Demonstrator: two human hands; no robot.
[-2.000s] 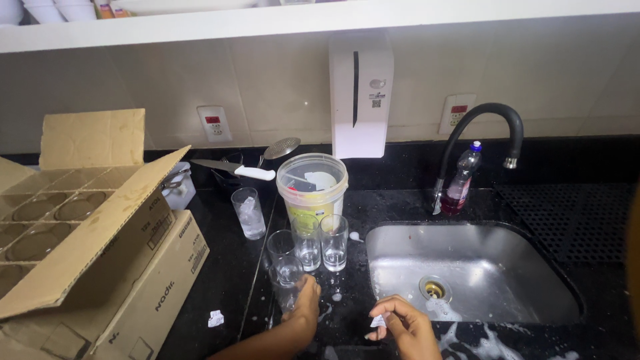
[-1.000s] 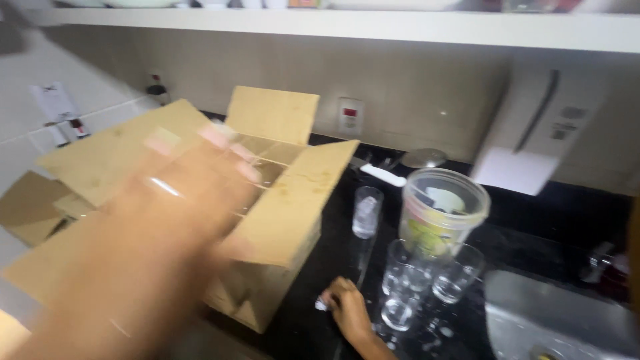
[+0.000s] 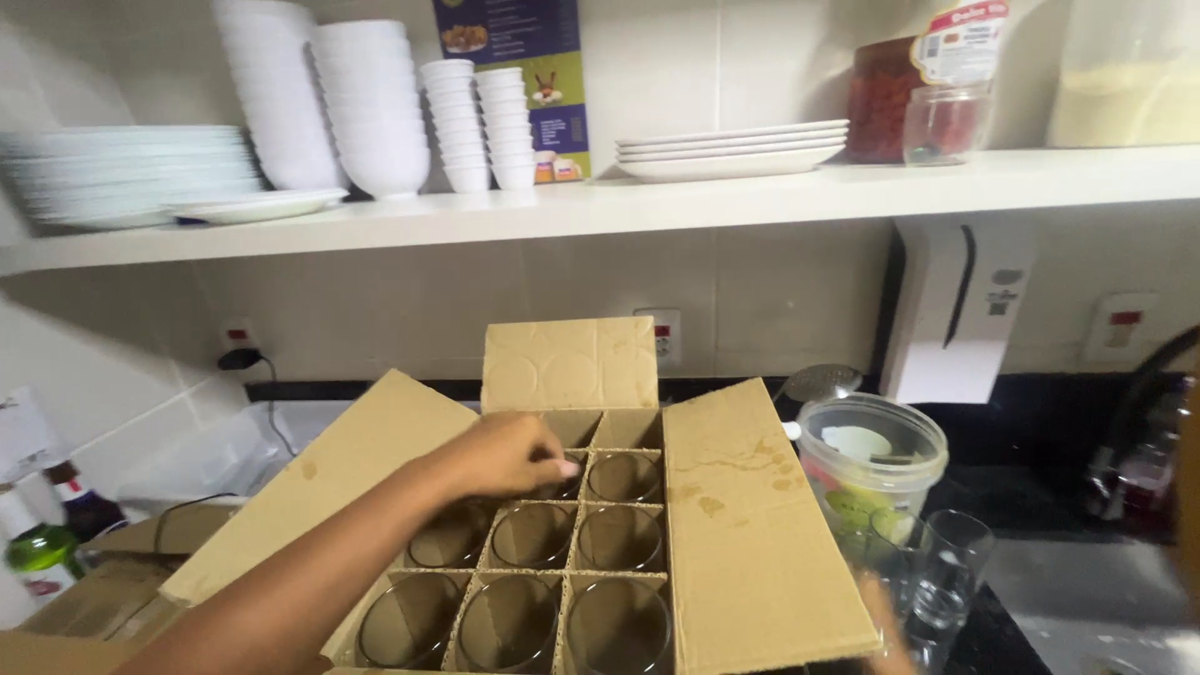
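An open cardboard box point(image 3: 759, 553) with cardboard dividers holds several drinking glasses point(image 3: 511, 623), one per compartment. My left hand point(image 3: 511, 455) reaches over it, fingers bent down at the rim of a glass in a rear compartment; whether they grip it is hidden. At the lower right, my right hand point(image 3: 886, 623) is blurred and partly behind the box flap, close to several clear glasses point(image 3: 942, 581) on the black counter. What it holds cannot be seen. Behind those glasses stands a clear plastic bucket point(image 3: 872, 450).
Above runs a white shelf point(image 3: 562, 216) with stacked plates point(image 3: 141, 173), bowls point(image 3: 375, 112), small cups and jars. A white dispenser point(image 3: 956, 319) hangs on the wall. A steel sink point(image 3: 1069, 600) lies at the right. Bottles point(image 3: 42, 553) stand at the left.
My left hand has moved from beside the counter glasses to over the open box. The view has swung left and up, bringing the shelf and the box into the middle.
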